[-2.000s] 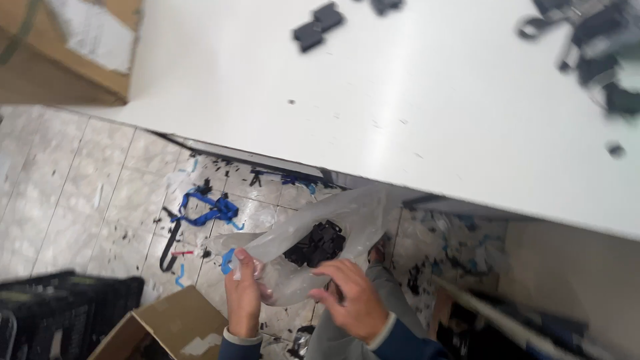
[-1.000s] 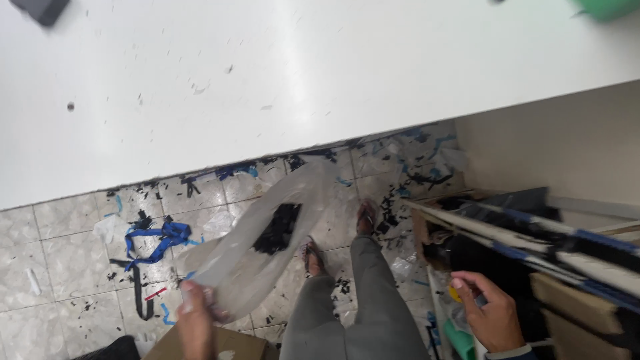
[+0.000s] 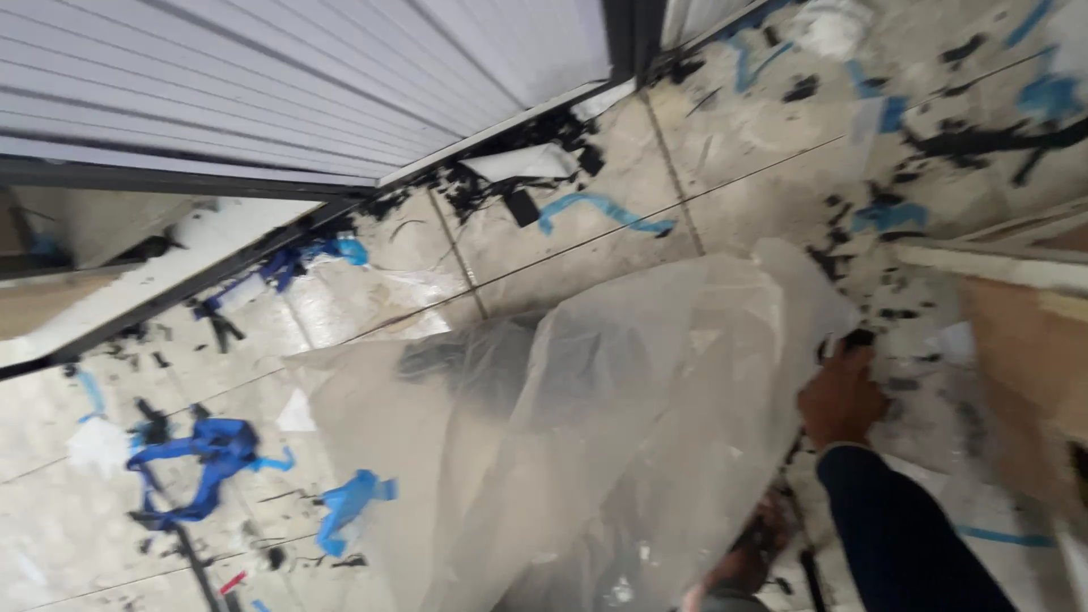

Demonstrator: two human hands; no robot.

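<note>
A large translucent plastic bag (image 3: 629, 399) spreads over the middle and lower part of the view, with dark contents (image 3: 510, 361) showing through it. At the bag's right edge, low over the tiled floor, is my right hand (image 3: 841, 395), in a dark blue sleeve. Its fingers are closed around a small black piece (image 3: 858, 340). Whether they also grip the bag cannot be told. My left hand is out of sight.
Scraps of black and blue strip lie over the floor tiles (image 3: 586, 272). A tangled blue strap (image 3: 204, 467) rests at the left. A ribbed white panel (image 3: 280, 85) with a dark frame stands at upper left, and a cardboard box (image 3: 1020, 357) at right.
The view has tilted down from the white table to the floor. My right hand, empty and near the rack one second ago, is now down at the floor holding a black piece. My left hand has left the view.
</note>
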